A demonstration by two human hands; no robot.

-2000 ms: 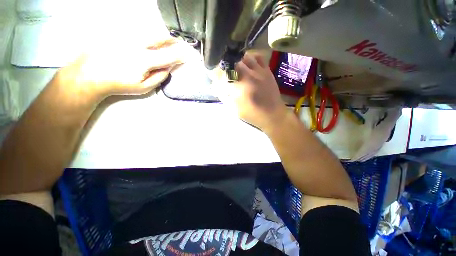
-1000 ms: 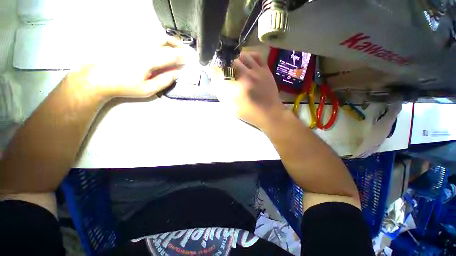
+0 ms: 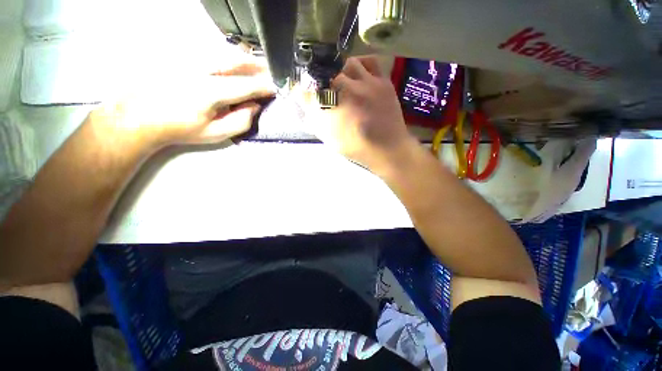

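The sewing machine (image 3: 464,51) with red lettering spans the top right. Its presser foot area (image 3: 312,72) sits between my hands. My left hand (image 3: 207,109) lies at the left of the foot, fingers pointing right, partly washed out by glare. My right hand (image 3: 363,112) is at the right of the foot, fingers bent beside the small ribbed knob (image 3: 327,97). A pale fabric piece seems to lie between the fingertips, but glare hides its outline and whether either hand grips it. The dark-edged machine bed (image 3: 287,130) shows below the fingers.
A lit smartphone (image 3: 430,87) in a red case lies under the machine arm, with yellow and red scissors handles (image 3: 482,148) and a green-yellow tool (image 3: 528,153) to its right. A flat white stack (image 3: 54,69) lies far left. Blue crates (image 3: 141,297) stand below the table.
The view has shifted slightly, so the machine head sits a little further left and higher. Both hands stay beside the presser foot, with only small finger movement.
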